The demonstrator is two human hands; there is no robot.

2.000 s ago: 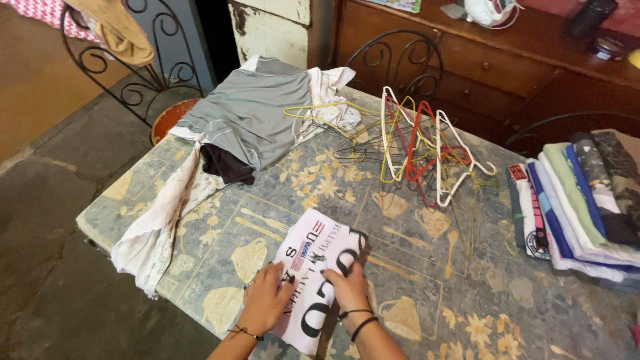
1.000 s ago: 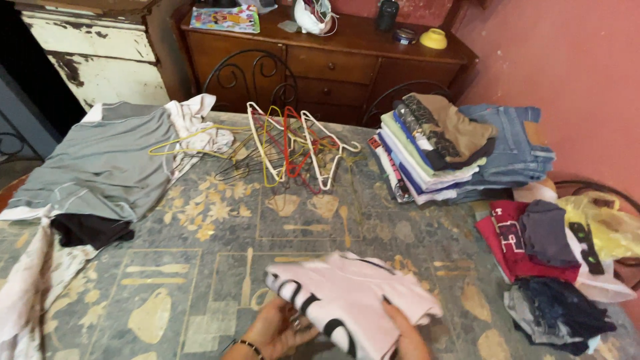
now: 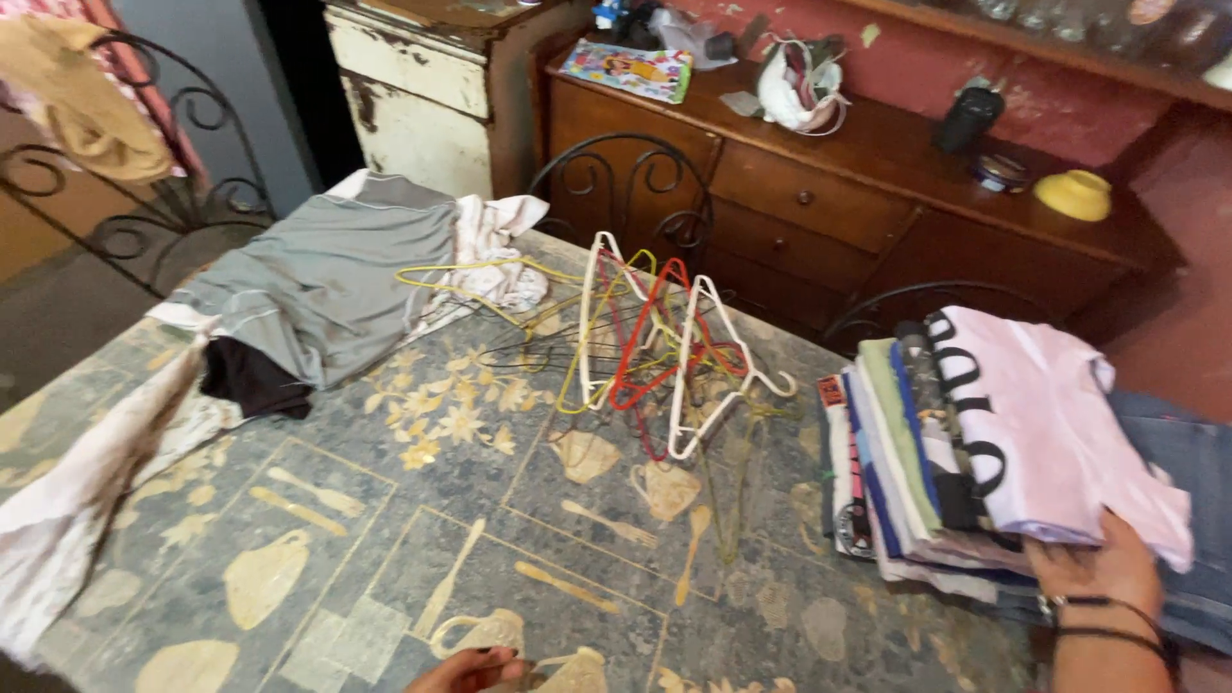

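A folded pale pink shirt with large black lettering [image 3: 1044,414] lies on top of the stack of folded clothes [image 3: 890,462] at the right of the table. My right hand [image 3: 1102,568], with dark bands at the wrist, is at the shirt's near edge; its fingers are partly hidden under the cloth. My left hand [image 3: 472,671] is low over the table near the bottom edge, only partly in view, with no cloth at it. A grey garment [image 3: 337,260] lies spread out at the far left, with white patterned cloth [image 3: 491,245] and a black piece [image 3: 252,377] beside it.
Plastic clothes hangers [image 3: 685,385] in white, red and yellow lie tangled on the patterned tablecloth [image 3: 385,539]. Folded jeans [image 3: 1179,481] lie right of the stack. Wrought-iron chairs [image 3: 621,183] and a wooden sideboard [image 3: 818,192] stand behind the table.
The pink shirt has gone from the near middle of the table to the top of the stack, with my right hand. My left hand has come off it. The view has shifted.
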